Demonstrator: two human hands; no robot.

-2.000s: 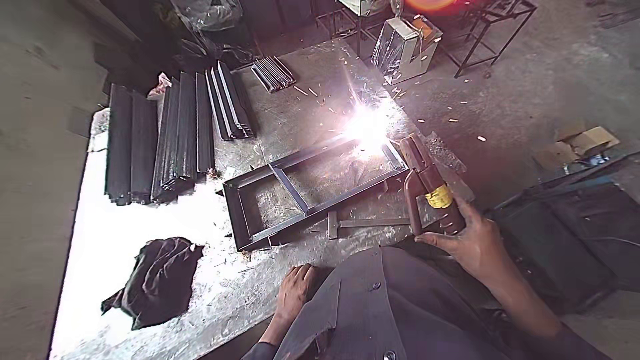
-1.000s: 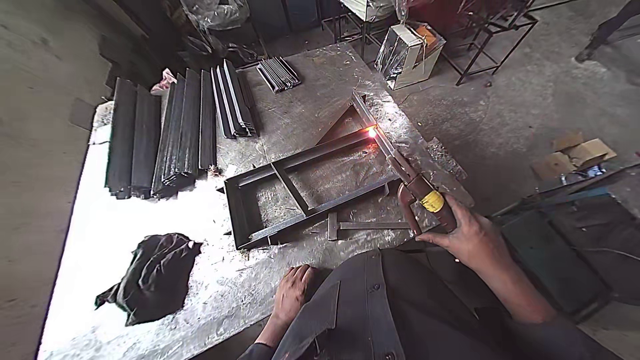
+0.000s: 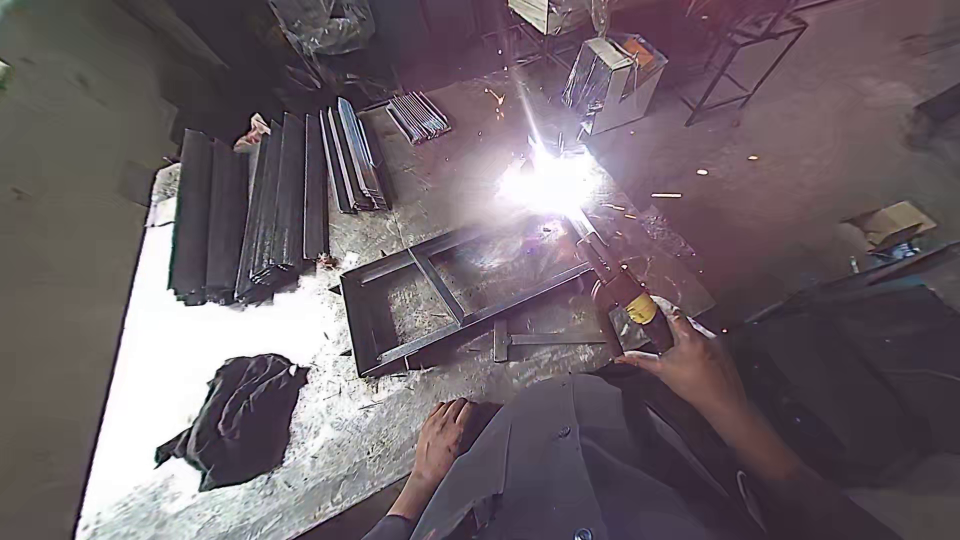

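Note:
My right hand grips a welding electrode holder with yellow tape round its handle. A bright arc burns beyond the holder's jaws, and its glare hides the far right end of a rectangular angle-steel frame with a crossbar. The frame lies flat on the metal table. A metal try square lies along its near side, its right end behind the holder. My left hand rests at the table's near edge, its fingers together and no object seen in it.
Stacked dark steel angle lengths and a bundle of short rods lie at the table's far left. A crumpled black cloth is at near left. Past the far edge stand a box-shaped machine and a metal stand.
One second ago only a small red glow showed at the frame's far right corner; now a large white arc with flying sparks is there. My left hand has stayed at the table edge.

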